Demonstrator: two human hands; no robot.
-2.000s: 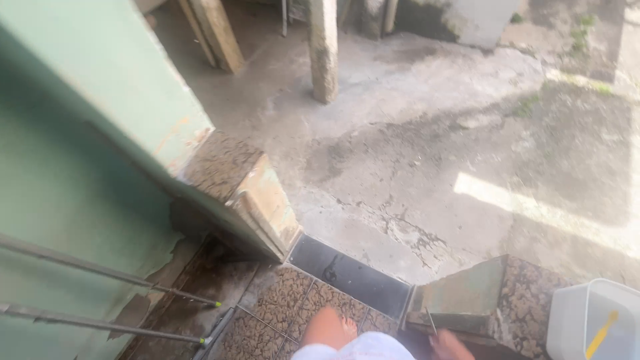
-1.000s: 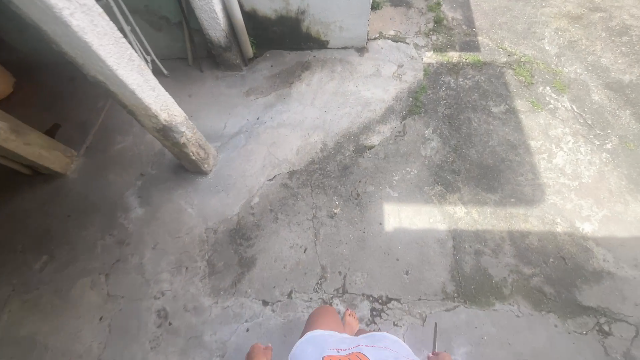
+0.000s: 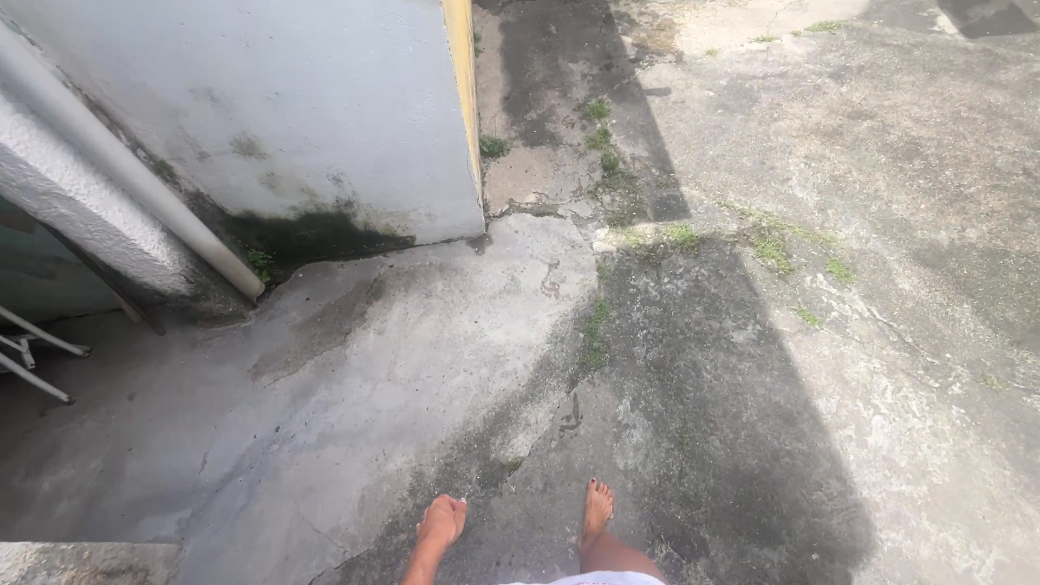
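My left hand (image 3: 443, 518) is low in the head view, held over the concrete floor (image 3: 390, 406) with its fingers curled. Nothing can be made out in it, but the inside of the fist is hidden. Right of it, a bare foot (image 3: 599, 504) stands on the concrete, below the hem of a white garment (image 3: 605, 578). My right hand is outside the picture.
A pale wall (image 3: 325, 114) with dark stains at its foot rises at the upper left. Beside it are a white downpipe (image 3: 203, 236) and a rough white pillar (image 3: 122, 203). Metal legs (image 3: 36, 378) stand at the left edge. Grass tufts (image 3: 597, 333) grow in the cracks.
The view has moved from the tiled doorstep across the concrete yard, nearer the stained wall. My right hand, which held a thin object one second ago, has left the picture.
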